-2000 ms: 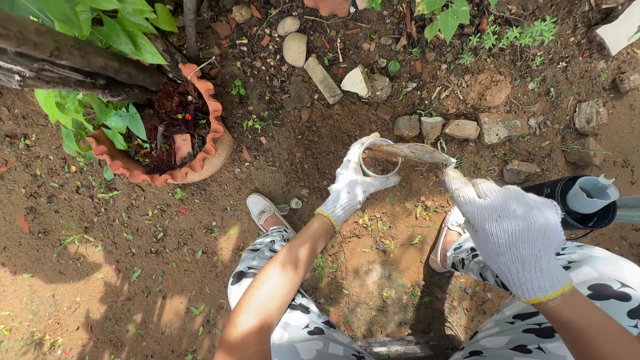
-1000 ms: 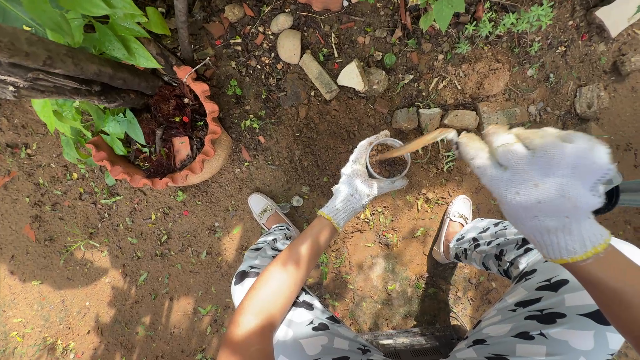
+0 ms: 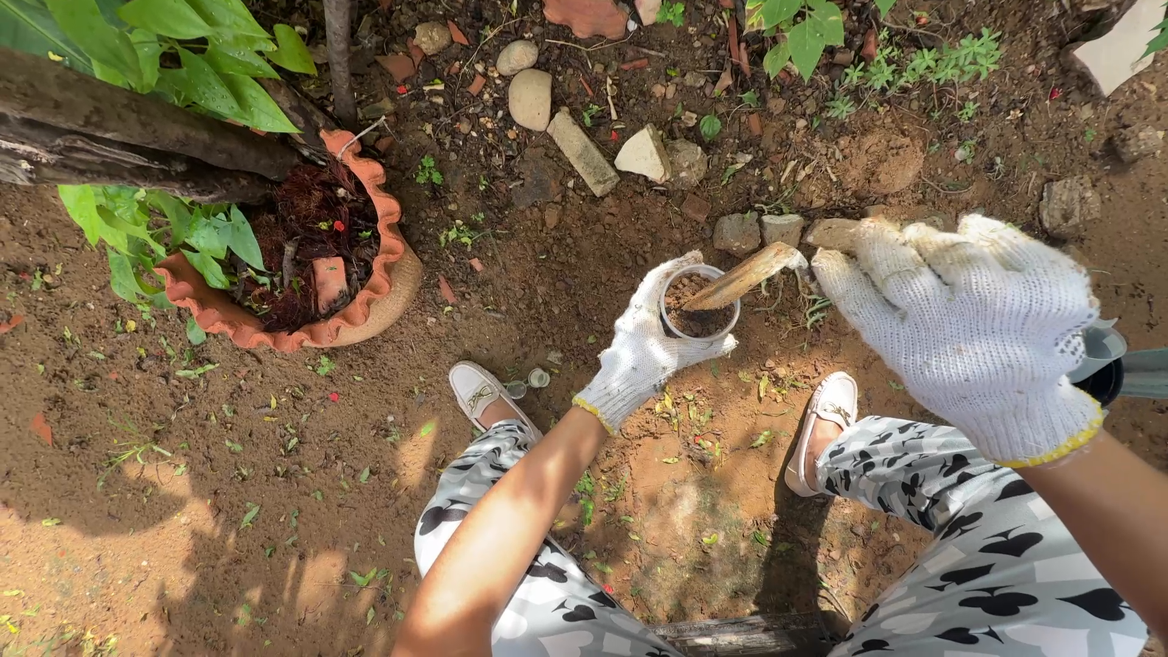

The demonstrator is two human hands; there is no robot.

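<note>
My left hand (image 3: 639, 347), in a white knitted glove with a yellow cuff edge, grips a small clear plastic cup (image 3: 701, 336) by its side. Brown soil (image 3: 686, 290) lies in the cup. A flat strip of wood (image 3: 744, 276) slants into it, its lower end against the soil. The strip's pale upper end is close to the fingertips of my gloved right hand (image 3: 958, 319), seen from the back; whether the fingers hold it cannot be told. Behind my right wrist, a dark container with a pale, translucent piece at its mouth (image 3: 1100, 351) is partly hidden.
A scalloped terracotta pot (image 3: 388, 265) with fibre and shards stands at the left, beneath a tree trunk (image 3: 137, 128). Stones (image 3: 736, 234) line the soil ahead. My white shoes (image 3: 481, 392) are on the ground, with small clear pieces (image 3: 538, 378) near the left one. A wooden edge (image 3: 739, 636) shows below.
The wooden strip lay across the cup's mouth two seconds ago; now its lower end is down in the cup. My right hand has shifted, and the cup is still in my left hand.
</note>
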